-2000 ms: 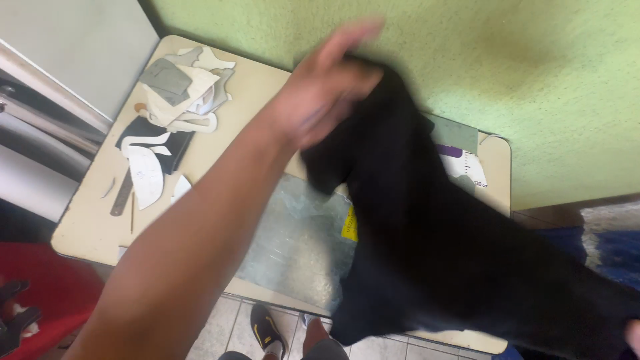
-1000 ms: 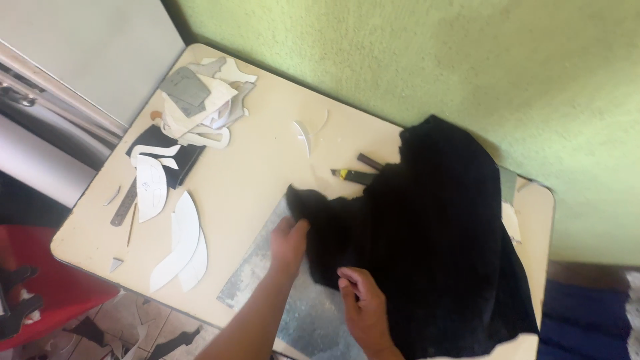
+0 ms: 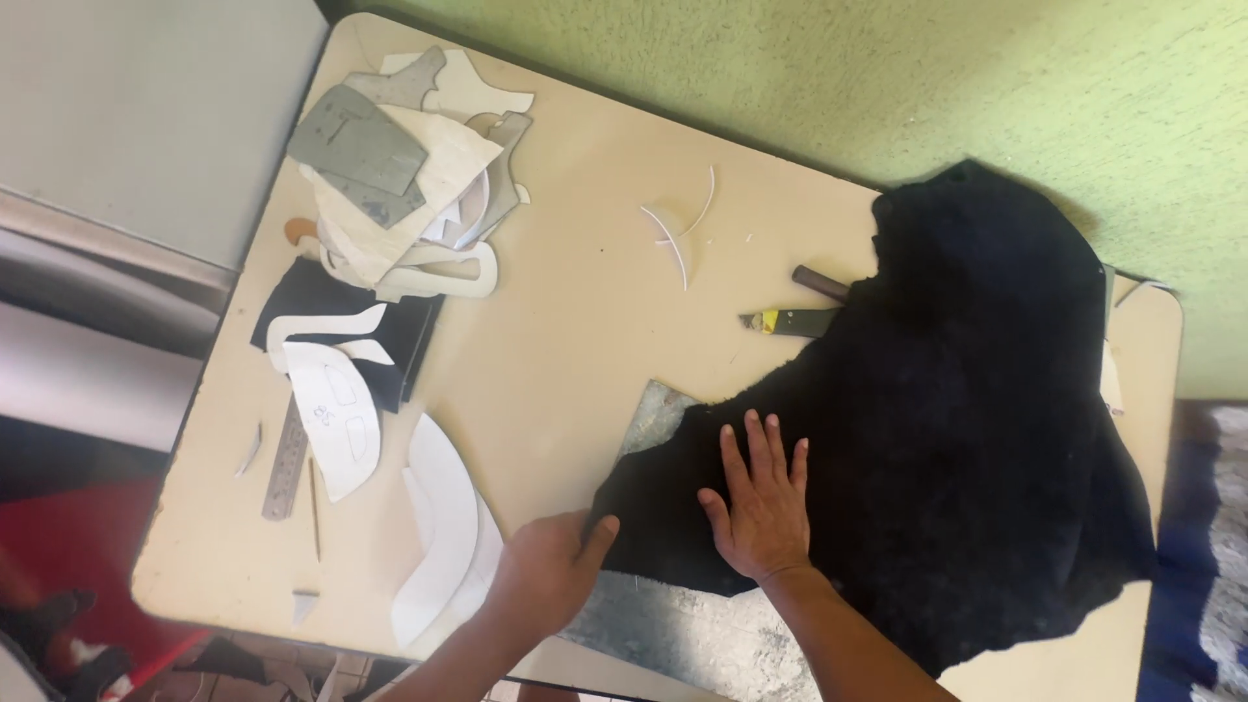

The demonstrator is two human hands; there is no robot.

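Note:
A large black hide or suede-like sheet (image 3: 955, 409) lies spread over the right half of the table, partly covering a grey cutting board (image 3: 702, 624). My left hand (image 3: 558, 570) pinches the sheet's narrow left end between thumb and fingers. Flat on top of the sheet, fingers spread, rests my right hand (image 3: 765, 502). Beyond it, a cutting knife (image 3: 795, 322) with a yellow band and a dark rod-like handle (image 3: 819, 283) stick out from under the sheet's edge. Curved white pattern pieces (image 3: 439, 526) lie left of my left hand.
Card and paper patterns (image 3: 390, 166) are piled at the table's far left. Nearer are a folded black material (image 3: 419, 341), a white marked template (image 3: 336, 419), a metal ruler (image 3: 285, 463) and a thin stick (image 3: 314, 512). A green wall (image 3: 975, 88) borders the far side.
The black sheet, lifted and hanging two seconds ago, now lies spread on the table. Since one second ago its left end has flattened out, and my right hand has opened flat on it.

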